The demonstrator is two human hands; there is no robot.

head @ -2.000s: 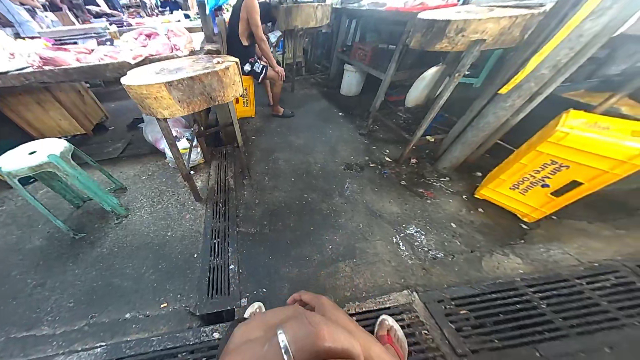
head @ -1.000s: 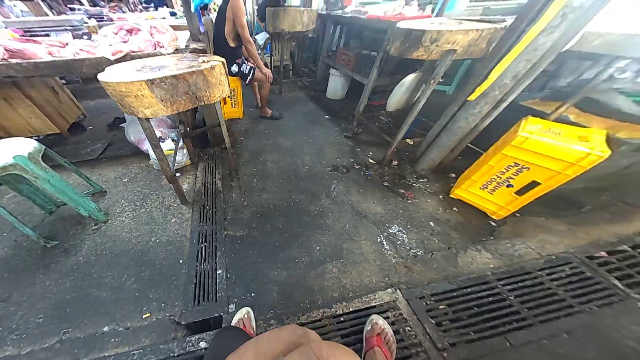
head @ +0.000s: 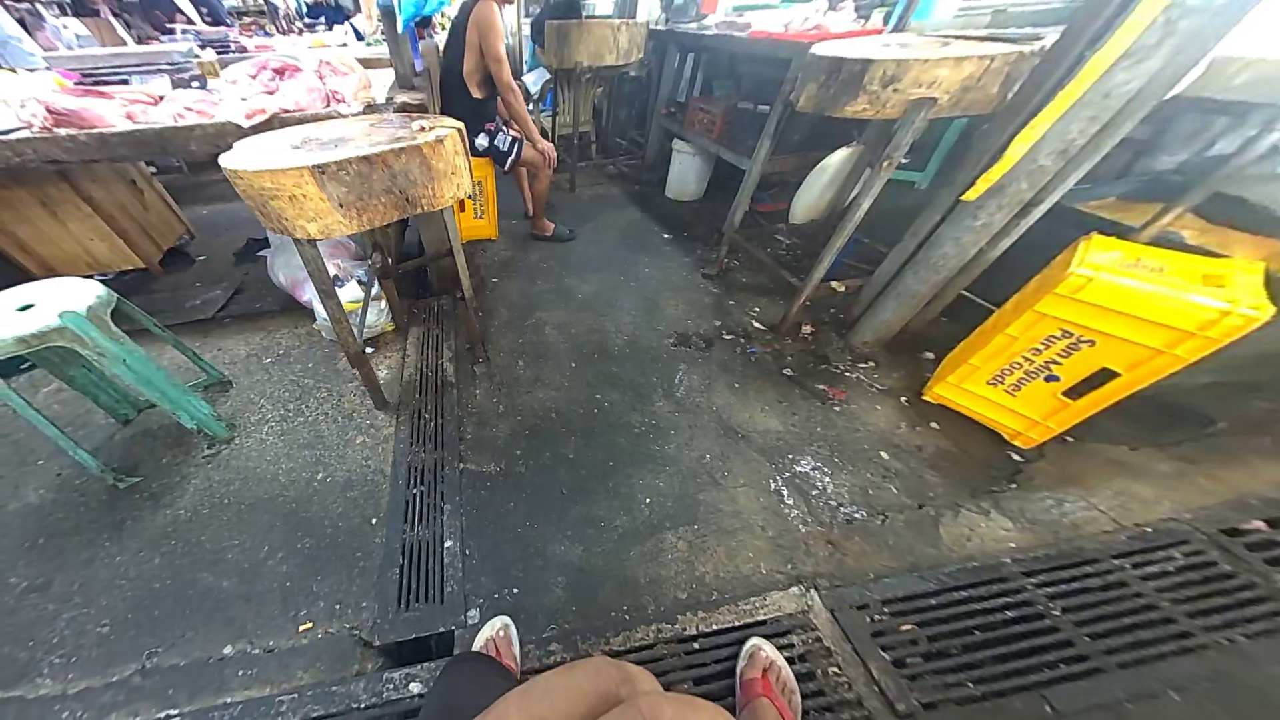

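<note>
Bare skin (head: 600,692) of my limbs shows at the bottom edge, beside dark cloth (head: 465,688); whether it is arm or leg is unclear. No fingers of my left hand or my right hand can be made out, so what they hold or touch is hidden. My left foot (head: 499,642) and my right foot (head: 766,682) wear white flip-flops with red straps. Ahead on the left stands a round wooden chopping block (head: 350,185) on legs. Another thick chopping block (head: 900,85) stands at the right on wooden legs.
A green-and-white plastic stool (head: 130,360) stands left. A yellow crate (head: 1090,340) leans over at right, near metal posts (head: 1020,190). Floor grates (head: 1040,620) lie near my feet. A person (head: 500,100) sits beyond the left block. Raw meat (head: 290,85) lies on a wooden counter.
A hand of mine with a ring, seen at the bottom two seconds ago, no longer shows plainly. Both my feet show more fully than at first.
</note>
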